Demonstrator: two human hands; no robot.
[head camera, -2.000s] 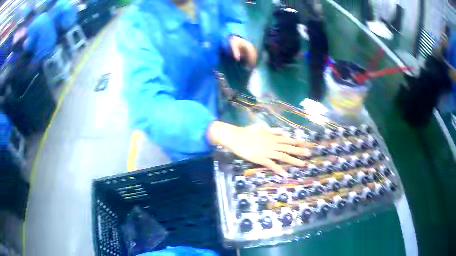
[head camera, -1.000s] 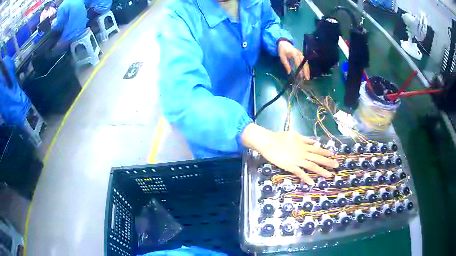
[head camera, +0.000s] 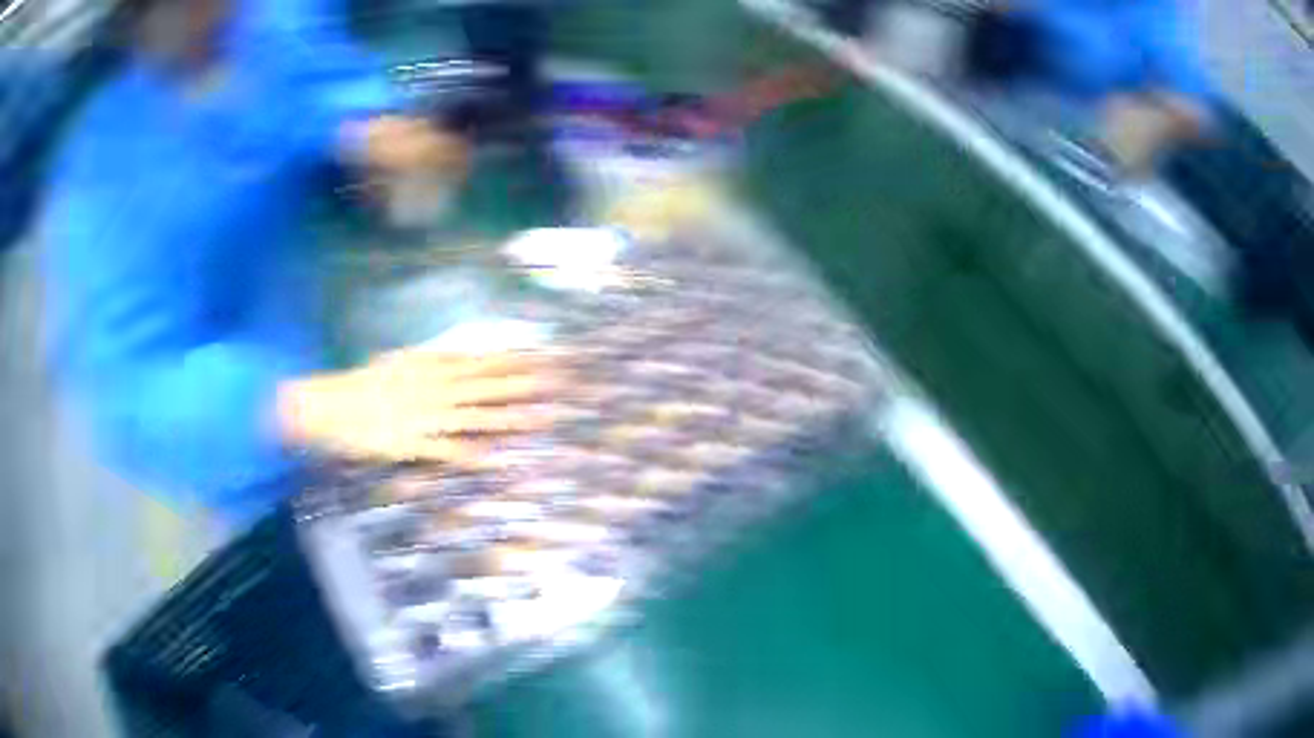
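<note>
The view is strongly blurred. A clear blister tray (head camera: 343, 591) filled with rows of small dark round parts and yellow-red wires lies on the green bench (head camera: 821, 606). Another person's hand rests flat over the tray's left part. That person's other hand is further back, beyond the tray; what it touches cannot be told. Neither my left hand nor my right hand shows in the picture.
A person in a blue smock (head camera: 173, 317) stands at the left. A dark crate (head camera: 216, 634) is at the lower left. A tub with yellowish contents (head camera: 670, 202) stands beyond the tray. The green conveyor (head camera: 994, 303) runs at the right, with another person's hand (head camera: 1153, 130) beyond it.
My view has swung to the right, so the tray, crate and person sit further left. The bench and conveyor on the right now show more. The person's hand is still over the tray.
</note>
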